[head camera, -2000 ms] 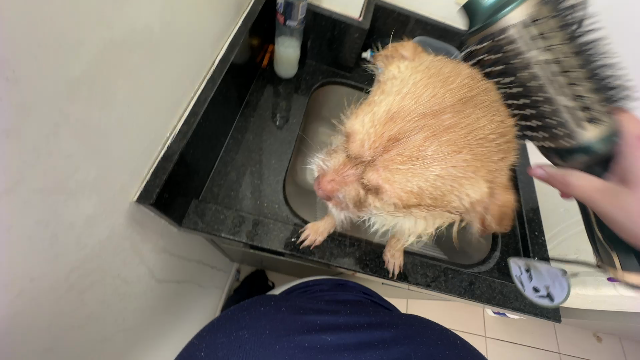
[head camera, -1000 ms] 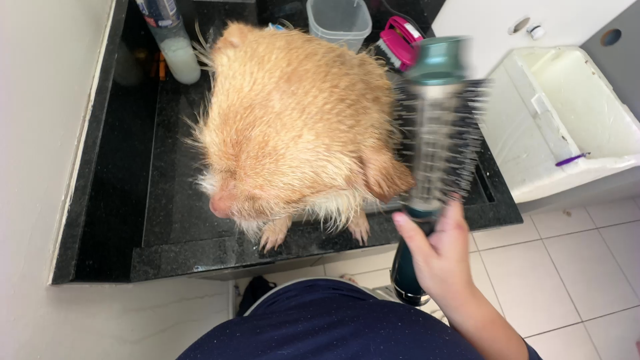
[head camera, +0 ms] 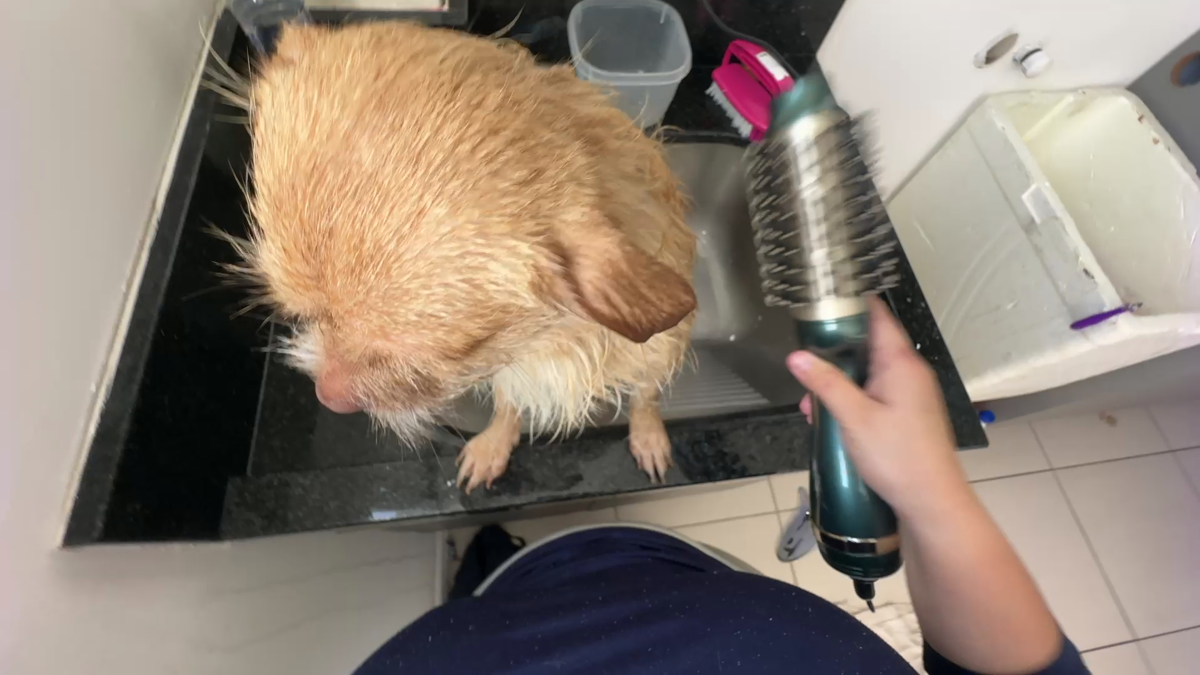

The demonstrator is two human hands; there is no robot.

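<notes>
A damp, light-brown dog is in the steel sink, its front paws on the black stone rim and its head turned toward the left. Right of the dog, my right hand grips the green handle of a hot-air brush, bristle barrel upward. The barrel is slightly blurred and stands apart from the dog's ear. My left hand is out of view.
Behind the dog stand a clear plastic tub and a pink scrubbing brush. A white laundry tub with a purple item on its edge is at the right. A wall borders the black counter on the left.
The hot-air brush was at the upper right two seconds ago; it is now upright beside the dog, still in my right hand. The dog's head has turned more to the left. The view has shifted.
</notes>
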